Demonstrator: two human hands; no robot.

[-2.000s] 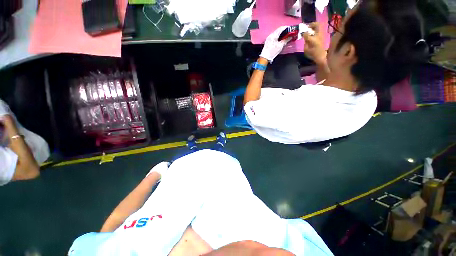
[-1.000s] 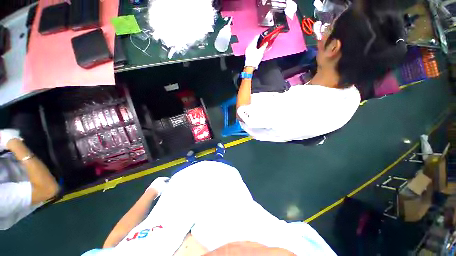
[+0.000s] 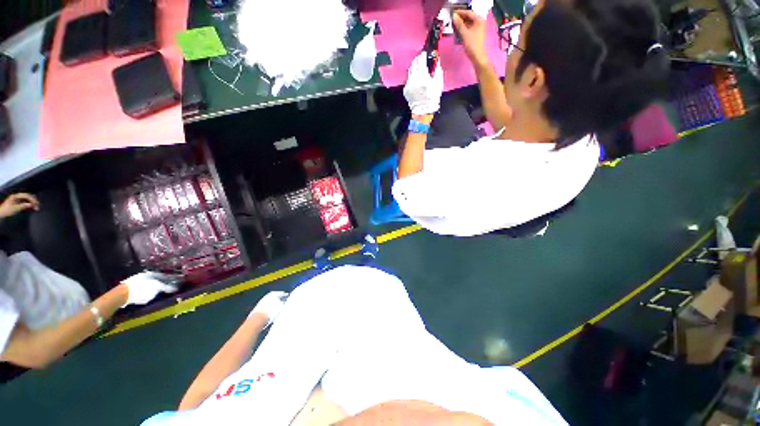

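My left hand [image 3: 268, 306], in a white glove, hangs beside my left thigh. It is small and partly hidden, so its fingers and any hold cannot be made out. My right hand is out of the picture. In front of me under the bench stands a black bin with glossy wrapped dark red parts [image 3: 177, 218]. A second bin to its right holds bright red wrapped parts [image 3: 332, 204]. Several flat black devices [image 3: 146, 83] lie on a pink foam sheet [image 3: 83, 125] at the upper left.
A seated person [image 3: 492, 183] at the right holds a black-and-red device [image 3: 434, 42]. Another person's gloved hand [image 3: 148, 288] is at the left bin's front edge. A bottle [image 3: 364, 54] and a white pile [image 3: 292, 37] are on the bench. Cardboard boxes [image 3: 708, 324] stand far right.
The view has tilted, showing more bench. The left person's gloved hand has come to the bin's front edge. The right person has turned the device more upright. My left hand stays by my thigh.
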